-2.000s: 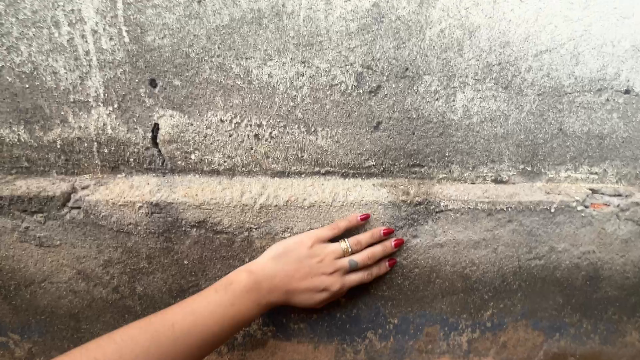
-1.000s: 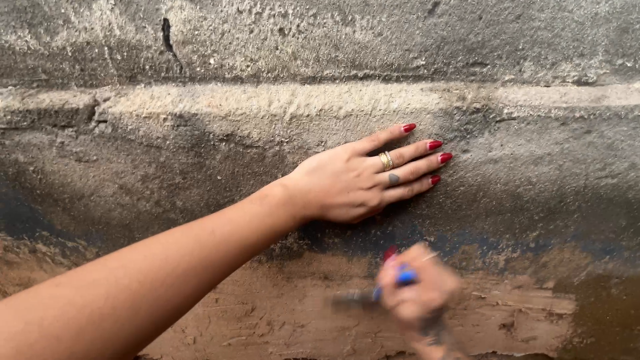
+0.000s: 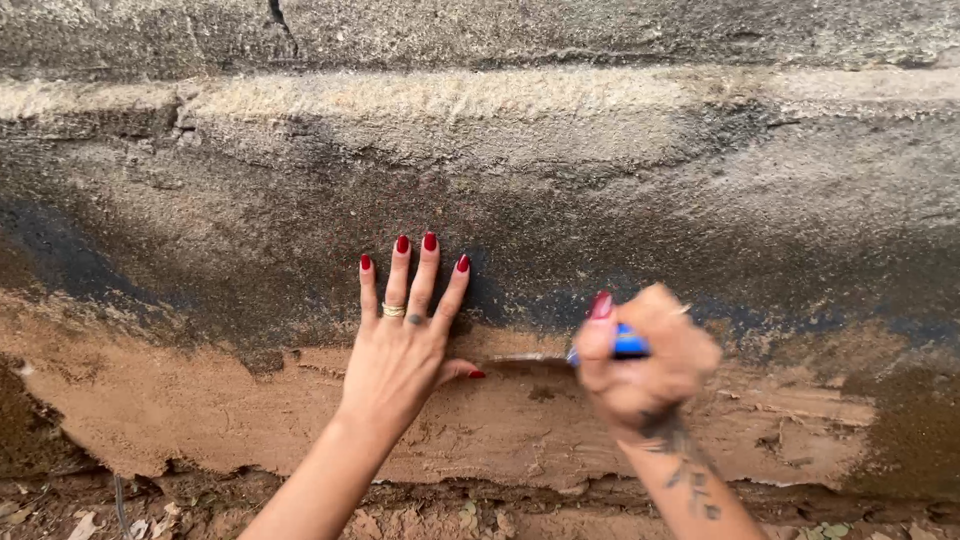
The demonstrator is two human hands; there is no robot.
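My left hand (image 3: 401,337) lies flat against the weathered wall (image 3: 600,217), its fingers spread and pointing up, with red nails and a gold ring. It holds nothing. To its right, my right hand (image 3: 649,360) is closed around the blue handle (image 3: 628,342) of a tool and is blurred. The tool's thin metal blade (image 3: 529,358) points left toward my left thumb, edge-on against a band of smooth brown mud or plaster (image 3: 510,420) on the lower wall. The blade's exact shape is unclear.
A pale ledge (image 3: 450,94) runs across the wall, with a dark crack (image 3: 277,13) above it at the upper left. Dark wet-looking patches (image 3: 915,427) lie at the right. Soil with dry leaves (image 3: 150,521) borders the wall's foot.
My left hand has moved down the wall, its fingers now pointing up instead of right. My right hand, absent two seconds ago, came in holding the blue-handled tool. The view has shifted lower.
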